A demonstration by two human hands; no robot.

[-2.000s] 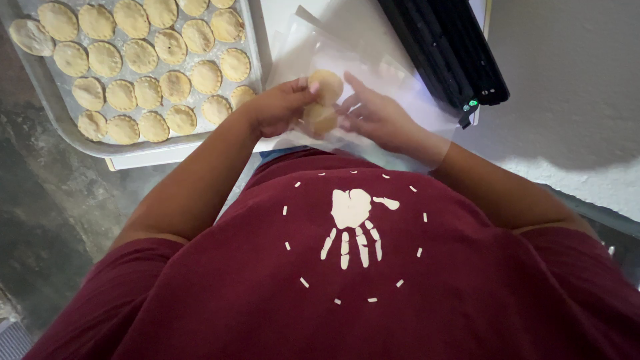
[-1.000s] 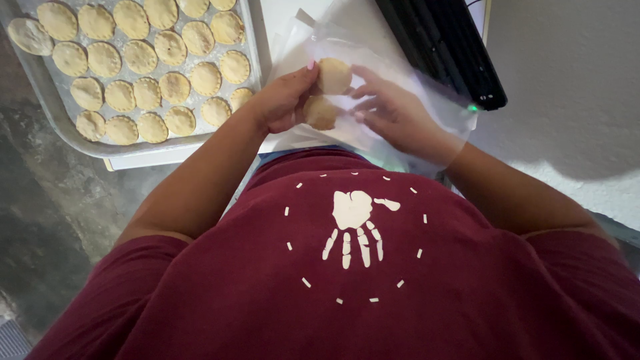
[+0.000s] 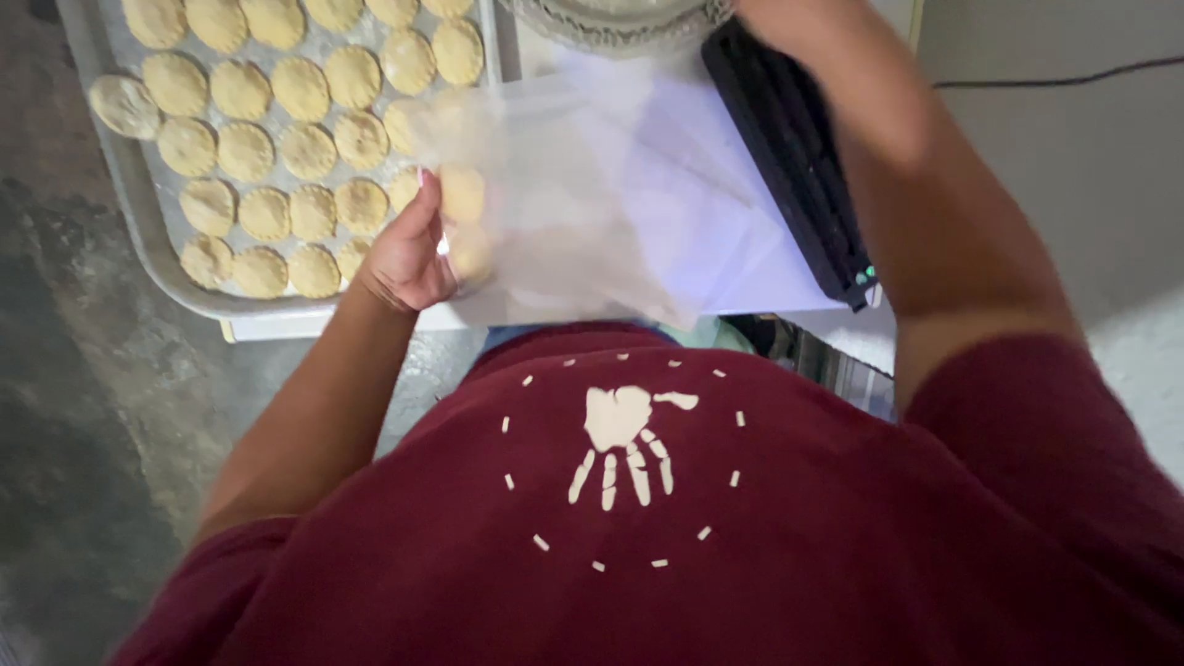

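Observation:
My left hand (image 3: 413, 245) grips one end of a clear plastic bag (image 3: 592, 203), with some round filled pastries (image 3: 462, 192) inside beside my fingers. The bag stretches to the right over the white tabletop. My right hand (image 3: 777, 18) is at the top edge, near the rim of a glass dish (image 3: 615, 32) and the upper end of a black sealer (image 3: 786, 166); its fingers are out of frame. Rows of round, crimp-edged dough pastries (image 3: 301, 88) lie on a metal tray (image 3: 176, 296) to the left of the bag.
The tray covers the left of the white table (image 3: 296, 326), whose front edge is close to my body. Green lights glow at the sealer's lower end. A dark cable (image 3: 1054, 79) runs at the right, over a pale surface.
My left hand has moved left with the bag and its pastries, to the tray's edge. My right hand has left the bag and moved up to the top edge. The glass dish has come into view.

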